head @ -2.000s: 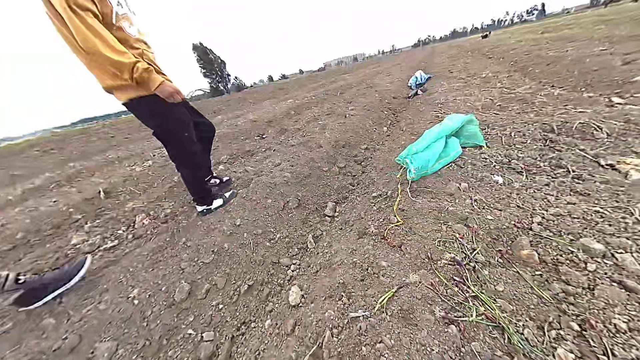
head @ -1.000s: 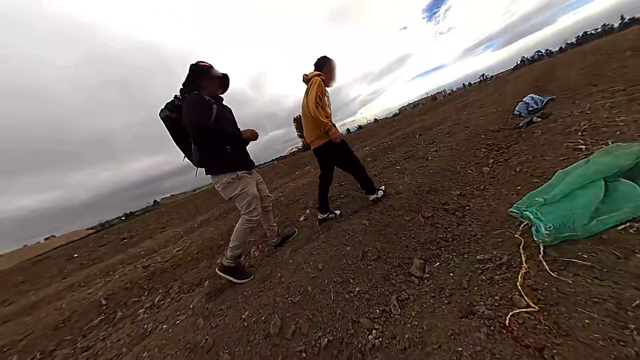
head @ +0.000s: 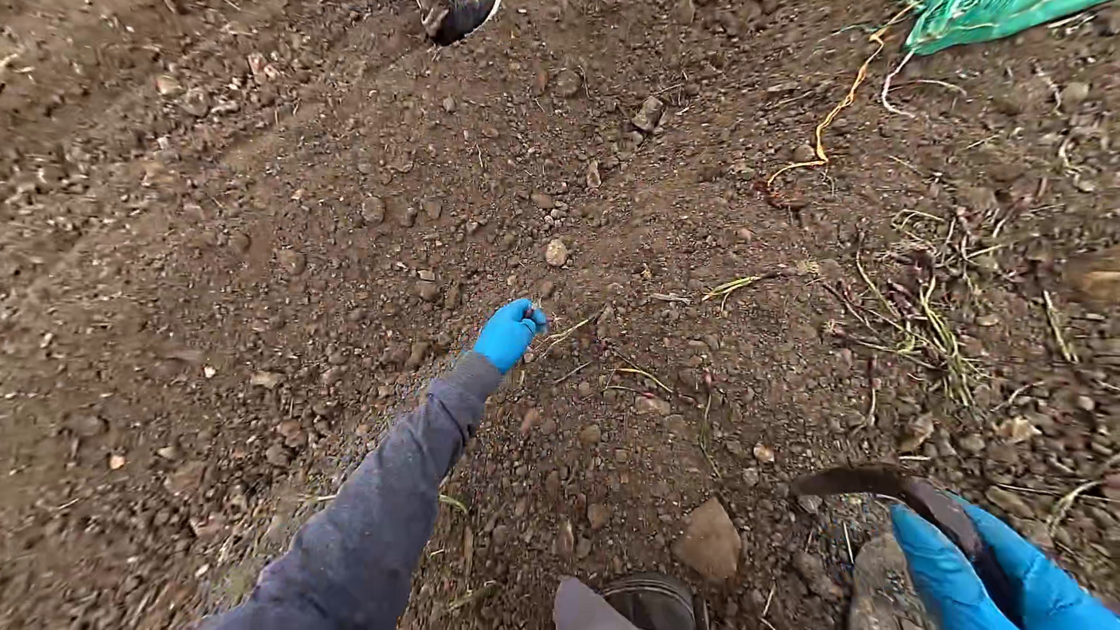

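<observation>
My left hand (head: 510, 334), in a blue glove, reaches down over the soil near the middle, its fingers closed around a small dark reddish bulb, probably an onion, with a thin green stalk. At the lower right my right hand (head: 984, 564), gloved in blue too, grips a curved, dark metal blade tool (head: 875, 483) that looks like a sickle; its handle is mostly hidden by the fingers. Slender green stalks with purplish bulbs (head: 936, 328) lie in a loose pile above the tool. Another small plant (head: 735, 285) rests between that pile and my left hand.
A green mesh sack (head: 989, 22) with orange cord (head: 831, 118) lies at the top right. Another person's shoe (head: 459, 17) shows at the top edge. A large flat stone (head: 710, 540) sits beside my own boot (head: 652, 599). Stones and clods cover the uneven soil.
Both my hands have come into view, the left with a bulb and the right with the curved tool. The view has swung down from the two people and the horizon to the ground.
</observation>
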